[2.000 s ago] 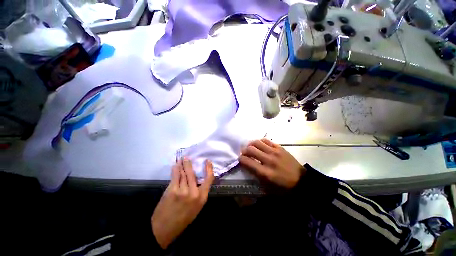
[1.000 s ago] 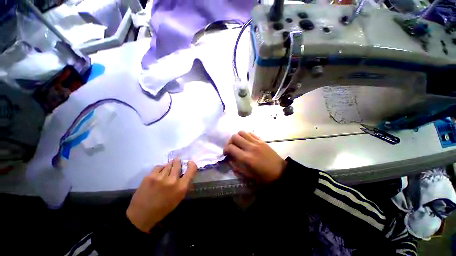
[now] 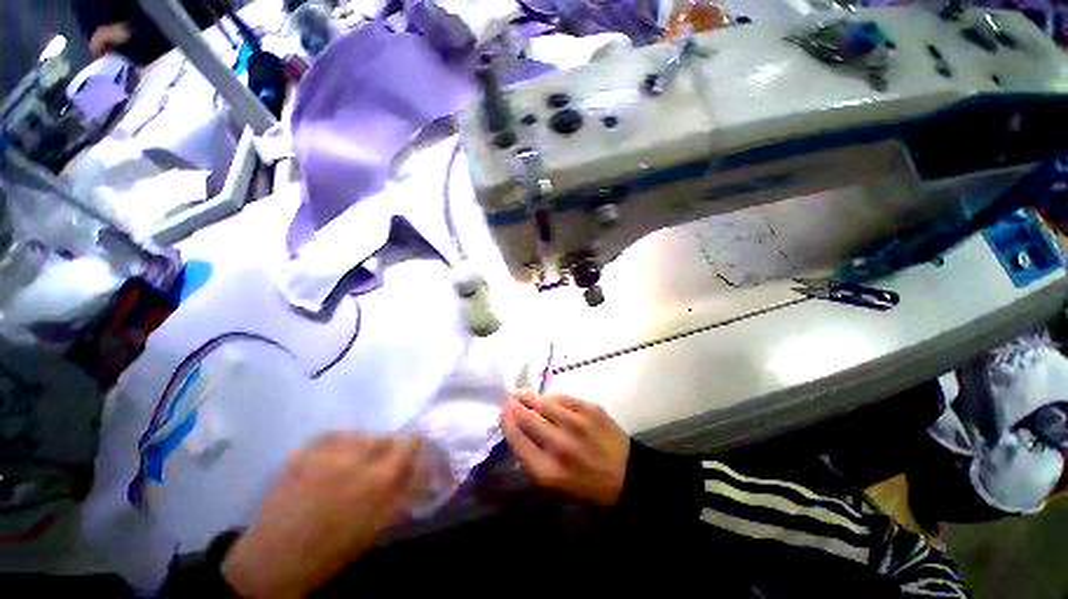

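Note:
My left hand (image 3: 334,503) is blurred and lies over the pale lilac fabric (image 3: 463,410) near the table's front edge; its fingertips are at the cloth, but their grip is unclear. My right hand (image 3: 568,445) pinches the right end of this fabric, where a thin dark purple edge stands up above the fingertips. The fabric is in front of the sewing machine head (image 3: 656,129), away from the needle area (image 3: 562,279). The off-white lamp (image 3: 477,307) hangs left of the needle.
Curved white panels (image 3: 252,386) with dark edges and blue strips (image 3: 176,427) lie at left. A lilac panel (image 3: 363,111) is heaped behind. Black thread snips (image 3: 849,294) lie on the bed at right. White bundles (image 3: 1025,427) are below the table edge. Another person's hand (image 3: 111,38) shows far left.
The view has turned, so the machine appears further left and tilted. My left hand has lifted or shifted over the cloth. My right hand now pinches the fabric end with its dark edge raised.

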